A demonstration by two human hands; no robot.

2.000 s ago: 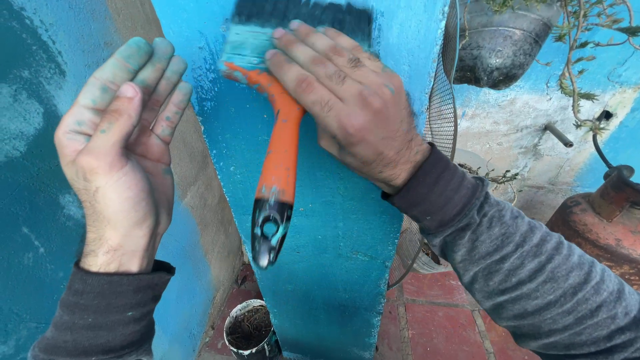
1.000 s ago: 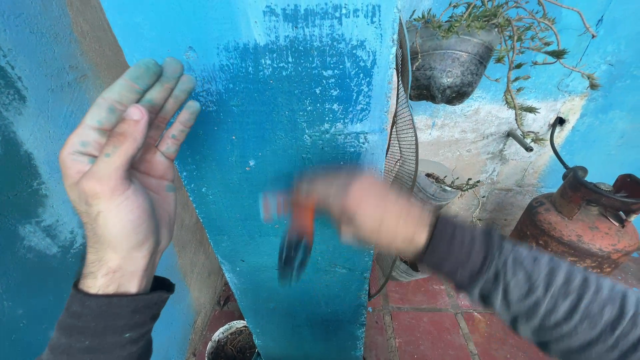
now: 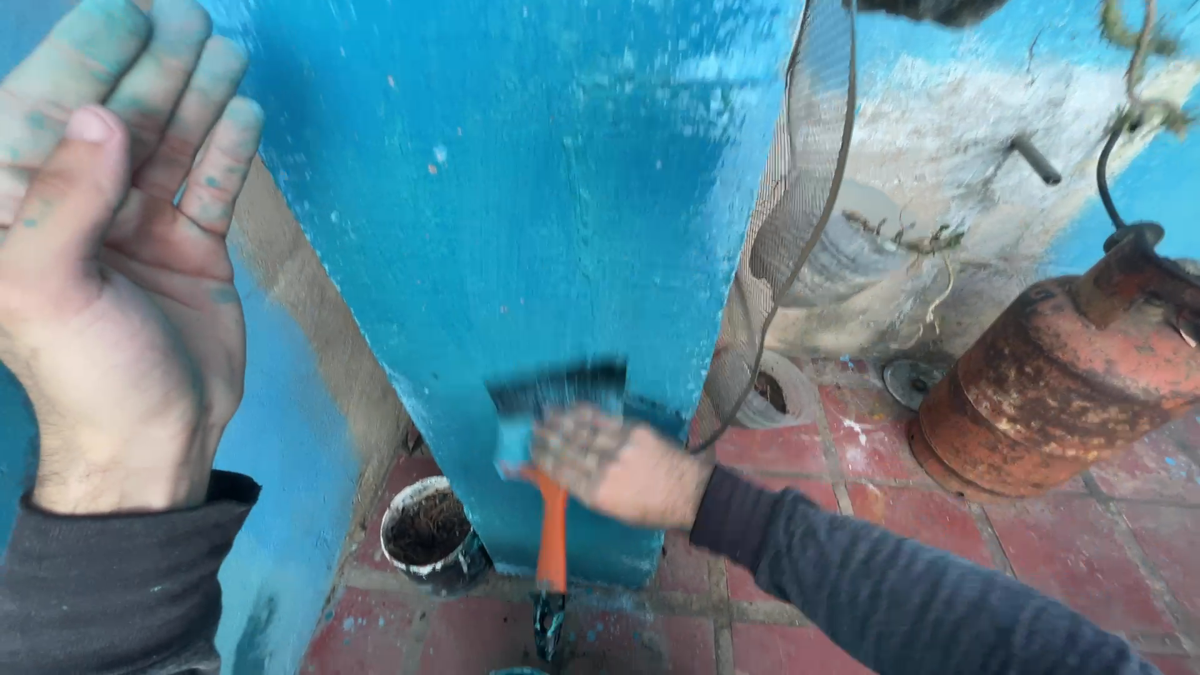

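Note:
My right hand (image 3: 614, 464) grips a wide paintbrush (image 3: 553, 525) near its head, low on a blue-painted pillar (image 3: 562, 234). The brush has dark bristles pointing up and an orange handle hanging down with a black, paint-smeared end. Hand and bristles are blurred. At the left edge my left hand (image 3: 141, 234) is raised with its palm in view, holding nothing; blue-green paint stains its fingers. Part of that hand is cut off by the frame. Darker blue paint shows around the bristles on the pillar's lower part.
A pot of soil (image 3: 427, 539) stands at the pillar's lower left. Wire mesh (image 3: 778, 225) runs along its right edge. Further right are a rusty gas cylinder (image 3: 1050, 394), a pale pot (image 3: 783, 394) and a pipe stub (image 3: 1036, 159) in the wall. Red floor tiles (image 3: 1059, 553) bear paint spots.
My right hand and the brush have moved from the pillar's upper part down to its lower part. The left hand keeps its raised pose. The view has tilted downward.

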